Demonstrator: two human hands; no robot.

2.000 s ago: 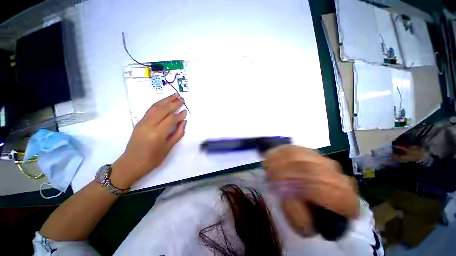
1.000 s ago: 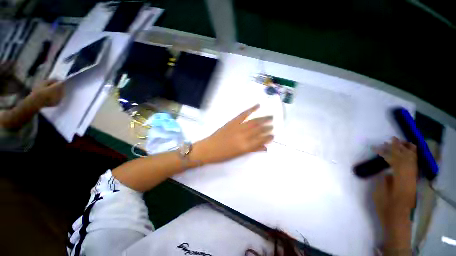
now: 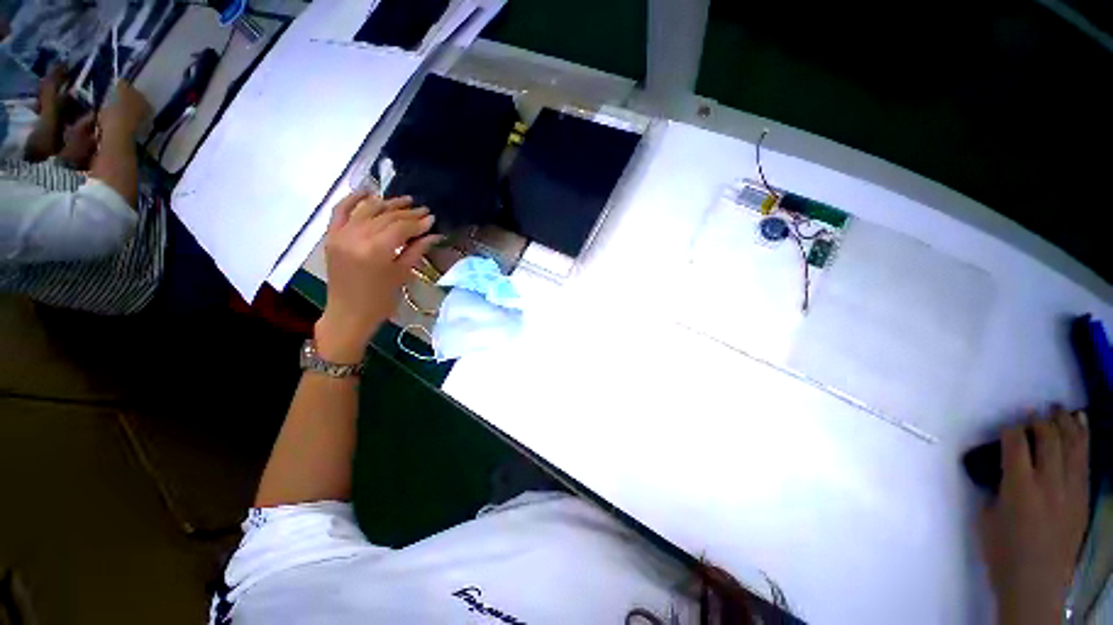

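My left hand (image 3: 372, 263) is at the left edge of the black screens (image 3: 452, 140) in the clear holder; whether its fingers grip anything is unclear. A second black screen (image 3: 571, 183) lies beside them. My right hand (image 3: 1044, 513) is over the black handle of the dust-removal roller (image 3: 1095, 354), at the right edge; its blue cylinder is partly cut off. The white tray (image 3: 903, 293) lies on the white sheet with a green circuit board (image 3: 812, 210), a round speaker (image 3: 774, 228), a silver-yellow battery (image 3: 749, 195) and thin wires.
A light blue face mask (image 3: 476, 320) lies in front of the screens, partly over gold scissor handles. White sheets (image 3: 293, 159) are stacked left of the screens. Another worker's arm (image 3: 116, 140) shows at the far left. A raised metal edge (image 3: 854, 177) runs behind the work.
My left hand has moved left, from beside the tray to the screens. My right hand has brought the roller down to the right side of the sheet. The view has turned left.
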